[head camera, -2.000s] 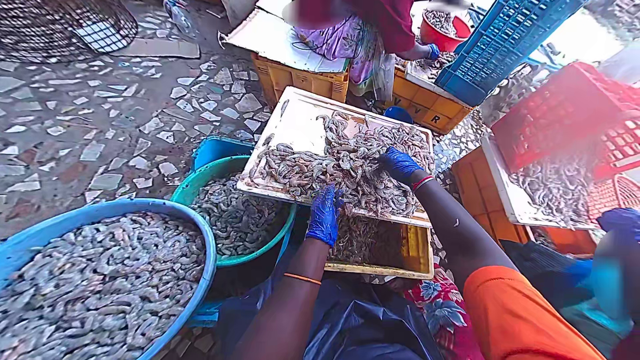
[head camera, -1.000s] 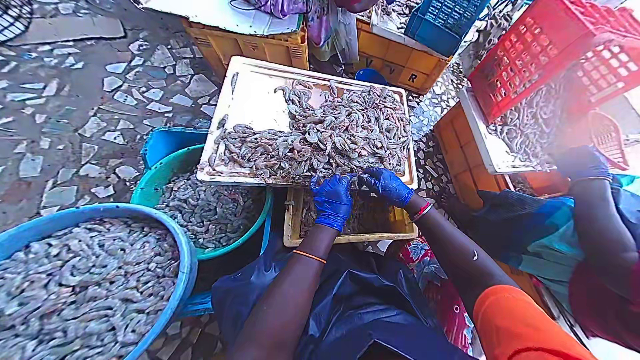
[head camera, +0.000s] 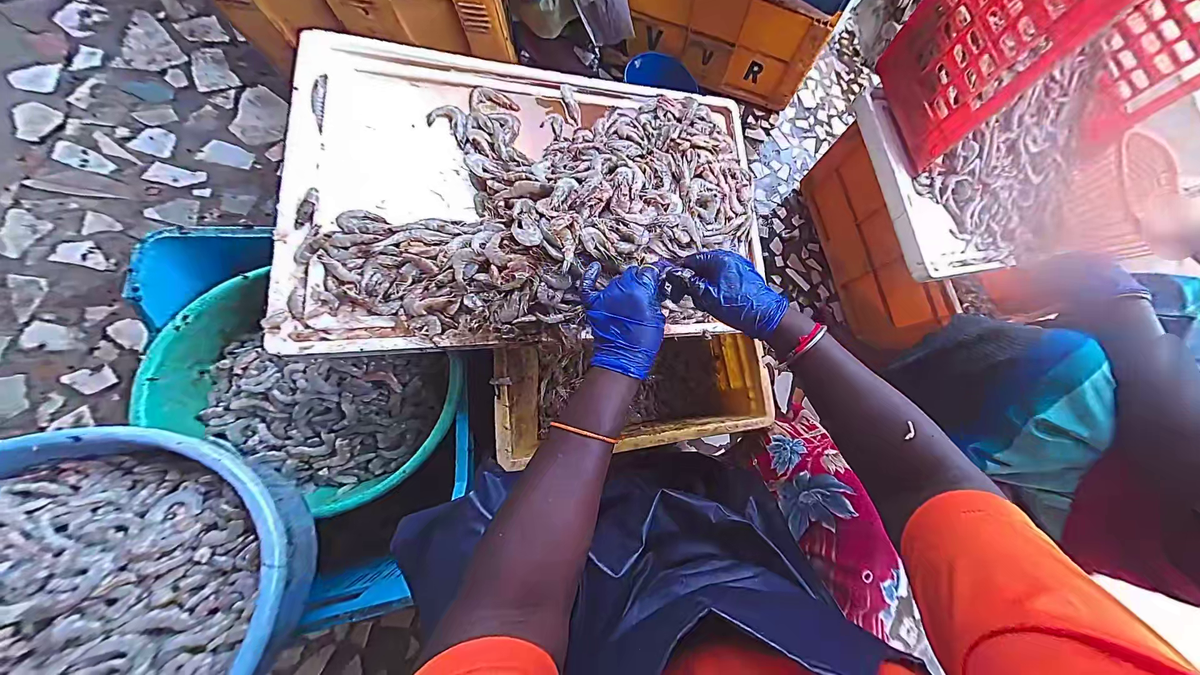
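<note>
A heap of raw shrimp (head camera: 600, 178) covers the right and front parts of a white tray (head camera: 384, 150). My left hand (head camera: 626, 319), in a blue glove, has its fingers closed on a shrimp at the tray's front edge. Beside it, nearly touching, my right hand (head camera: 731, 292), also gloved in blue, pinches at the same spot; its fingertips are on a small dark piece, perhaps part of the shrimp. Below the tray's front edge stands a yellow crate (head camera: 637, 436) with shrimp waste inside. Shrimp fill much of a green basin (head camera: 164, 375) to the left.
A blue tub (head camera: 281, 534) full of shrimp stands at the lower left. Orange crates (head camera: 881, 234) are at the right and behind the tray. Another person's arm (head camera: 1134, 366) is at the right, near a second white tray (head camera: 900, 206) and a red crate (head camera: 984, 66).
Two seconds ago my hands were apart over the shrimp heap; they have come together at the tray's front edge. The view has moved nearer to the tray.
</note>
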